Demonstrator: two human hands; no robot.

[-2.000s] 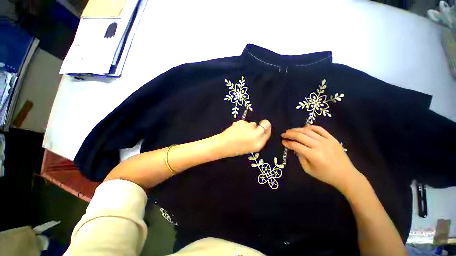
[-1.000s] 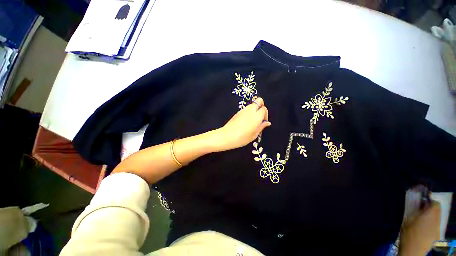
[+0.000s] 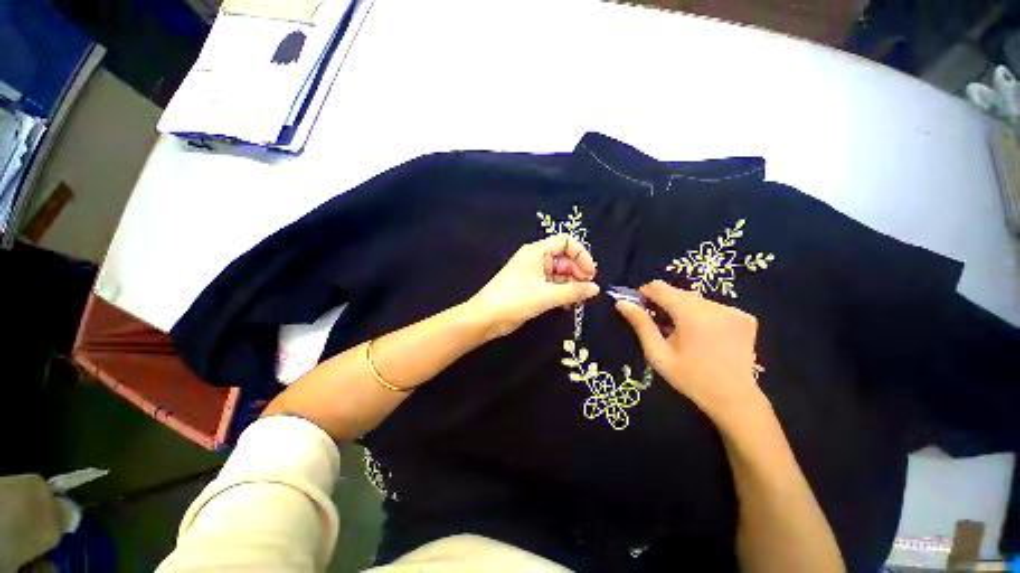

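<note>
A black garment with a stand collar lies spread in front of me, with cream-gold flower embroidery on its chest. My left hand is at the chest beside the upper left flower, thumb and fingertips pinched together; whether a thread is between them is too small to tell. My right hand holds small thread snips, their silvery blades pointing at my left fingertips. The handles are mostly hidden in my right hand.
The garment lies on a white-topped table. Papers in a blue-edged folder lie at the far left. An orange-red crate is under the left table edge. A marked strip lies at the lower right.
My right hand has gone to the right table edge and come back to the chest with the snips. My left hand has stayed near the upper left flower. The garment's collar has shifted slightly in view.
</note>
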